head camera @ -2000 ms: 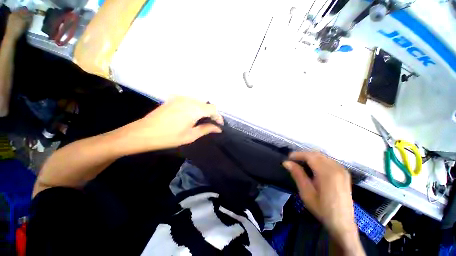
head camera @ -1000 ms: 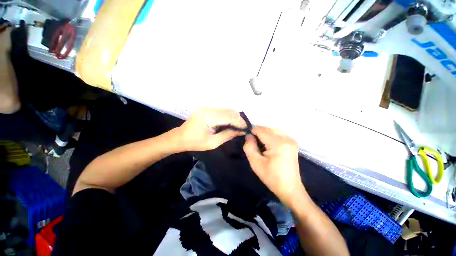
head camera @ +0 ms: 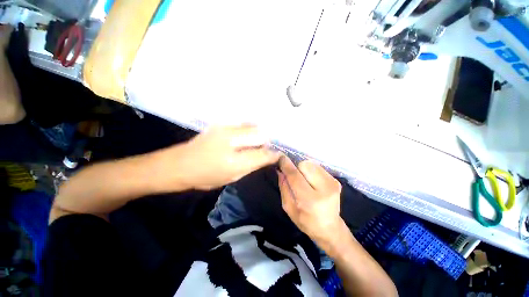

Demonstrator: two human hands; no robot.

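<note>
My left hand (head camera: 223, 155) is at the table's front edge, its fingertips meeting those of my right hand (head camera: 310, 200). The black fabric (head camera: 255, 194) lies over my lap, below the edge. My right fingers are closed on a part of it. My left hand is slightly blurred and its fingertips are partly hidden, so its hold on the cloth cannot be told. The white sewing machine head (head camera: 504, 52) with blue stripe is at the upper right.
Green-handled scissors (head camera: 486, 203) and yellow-handled scissors (head camera: 503, 188) lie at right. A phone (head camera: 473, 93) lies under the machine arm. Red-handled scissors (head camera: 71, 45) and a tan padded piece (head camera: 116, 52) are at left. Blue baskets (head camera: 426, 246) stand below. Another person's arm (head camera: 8, 87) shows far left.
My right hand has moved left from the spread-out cloth to meet my left hand. Since one second ago, the dark cloth tip standing above my fingers has gone from view.
</note>
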